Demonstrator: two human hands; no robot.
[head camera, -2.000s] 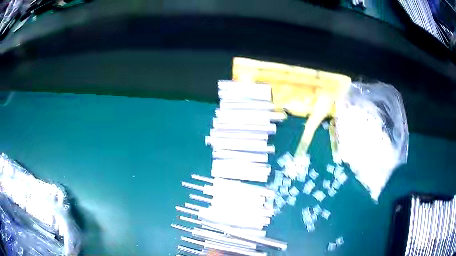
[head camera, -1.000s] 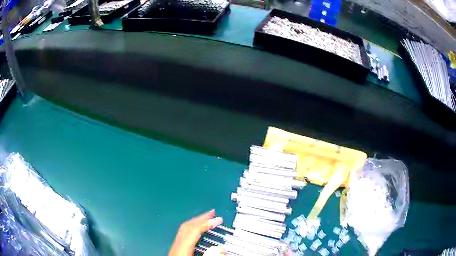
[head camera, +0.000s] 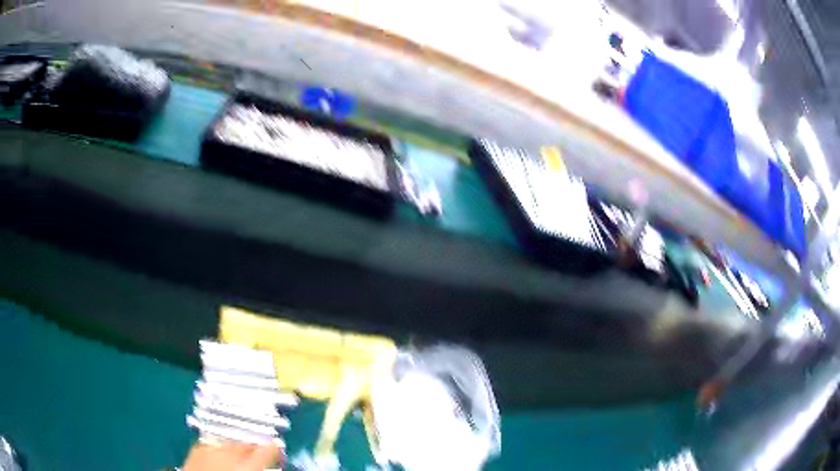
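A column of silver-white metal tubes (head camera: 238, 396) lies on the green mat at the lower left. One hand, seemingly my left hand (head camera: 232, 456), is over the column's lower visible end, cut off by the bottom edge and blurred. Its fingers and anything in them cannot be made out. My right hand is not in view. A yellow packet (head camera: 313, 354) lies beside the column's top, with its tail hanging down. A clear plastic bag of whitish parts (head camera: 428, 414) lies right of it. A few pale bits show at the bottom edge.
A dark conveyor belt (head camera: 276, 267) crosses beyond the mat. On its far side stand a black tray of pale parts (head camera: 304, 152), a black tray of slim silver pieces (head camera: 543, 198) and a dark heaped tray (head camera: 101, 87). Slim silver pieces (head camera: 680, 462) show at the lower right.
The view has swung right and up, so the column, packet and bag appear further left and low. The hand, left of the column a second ago, now overlaps it.
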